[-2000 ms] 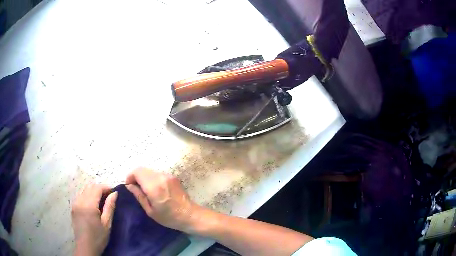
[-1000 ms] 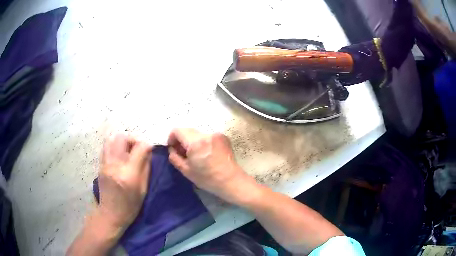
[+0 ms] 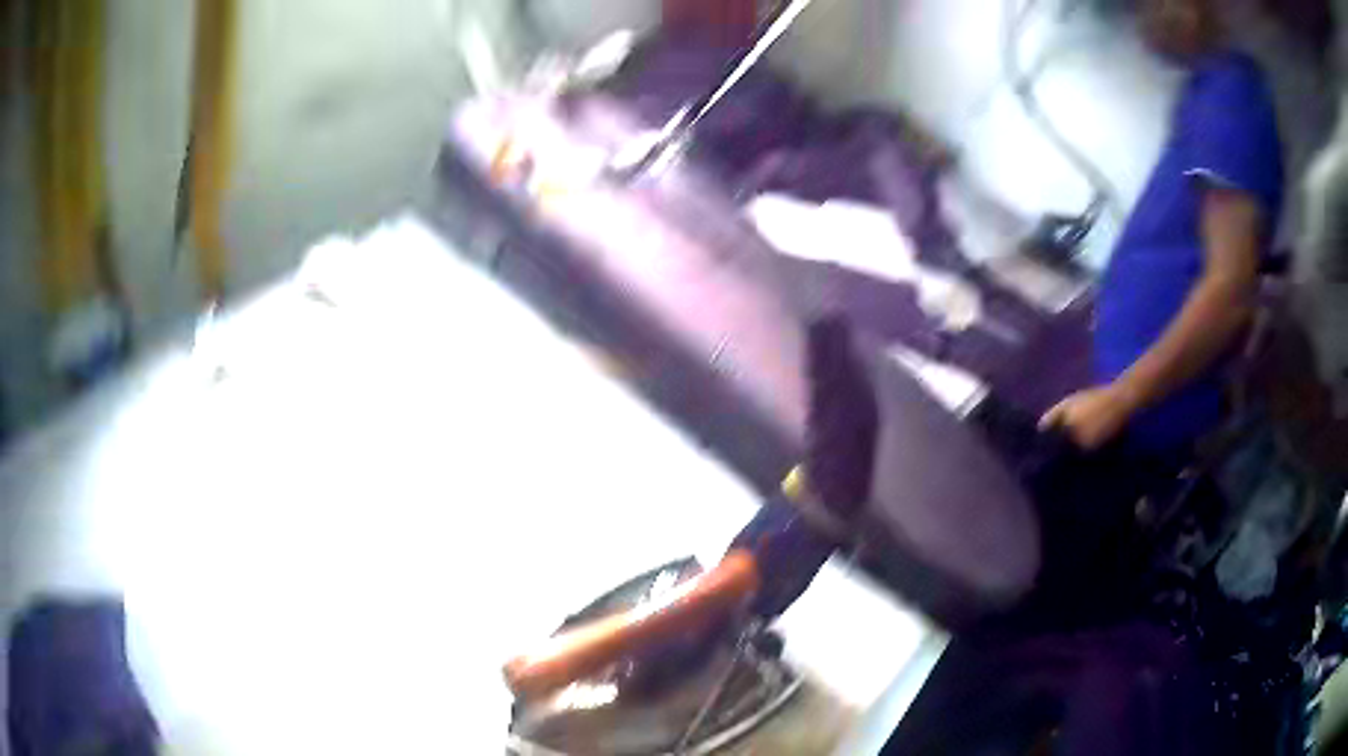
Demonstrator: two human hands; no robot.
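Neither of my hands is in the picture, and the piece they held is out of view. The iron [image 3: 621, 727] lies at the bottom middle on the white table [image 3: 370, 443], blurred and partly cut off by the lower edge. Its orange-brown handle [image 3: 636, 626] points up to the right. A dark wrapped hose [image 3: 837, 428] with a yellowish tie runs up from its back. A dark purple pile of pieces [image 3: 77, 679] shows at the lower left edge.
A long purple padded board [image 3: 917, 488] runs diagonally along the table's right side. Behind it lie dark cloth heaps [image 3: 828, 148] and a white item [image 3: 835, 236]. A person in blue [image 3: 1183, 251] stands at the right, one arm reaching forward. Yellow strips hang at the upper left.
The view has swung up towards the room and blurred. My hands and the purple piece have left the picture. The iron now appears lower; the person in blue has come into view.
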